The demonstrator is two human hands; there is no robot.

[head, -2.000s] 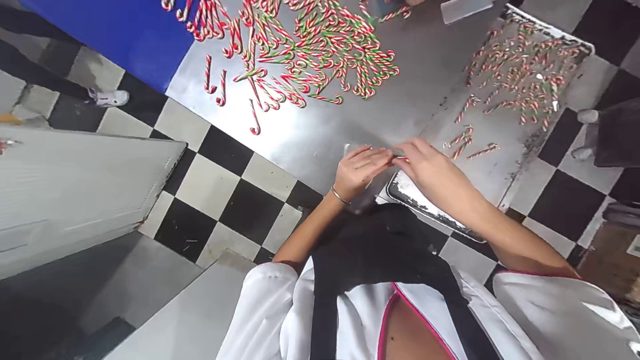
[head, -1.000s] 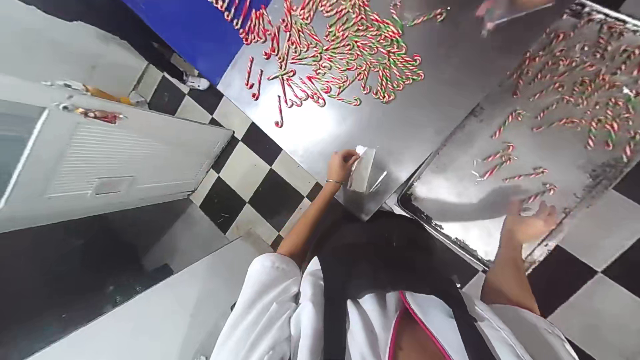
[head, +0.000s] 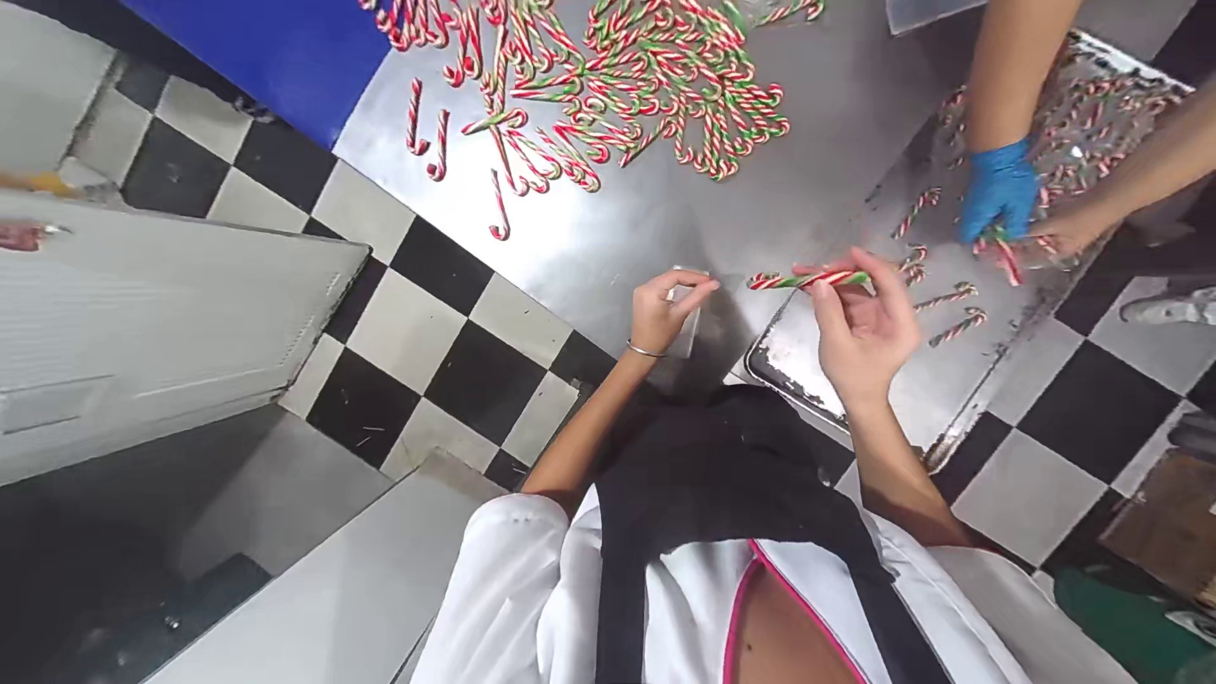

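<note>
My right hand [head: 866, 328] pinches a red, white and green candy cane [head: 807, 280] between thumb and fingers, its crook pointing left over the metal table. My left hand [head: 668, 309] is just left of the crook, thumb and index finger apart, not touching the candy cane. Beneath the left hand a clear plastic sleeve [head: 686, 334] lies at the table's near edge; how far the fingers touch it cannot be told. Many candy canes [head: 655, 85] lie in a heap at the far side of the steel table [head: 608, 237].
A worn metal tray [head: 912, 399] with more candy canes is at the right. Over it, a co-worker's blue-gloved hand [head: 1000, 195] and bare hand [head: 1072, 231] handle candy canes. A blue surface [head: 256, 57] adjoins the table; a white door [head: 171, 313] stands left.
My right hand has come back from over the tray and now has a candy cane in it. The plastic sleeve, raised in my left hand a second ago, is now lower. A co-worker's hands have reached over the tray.
</note>
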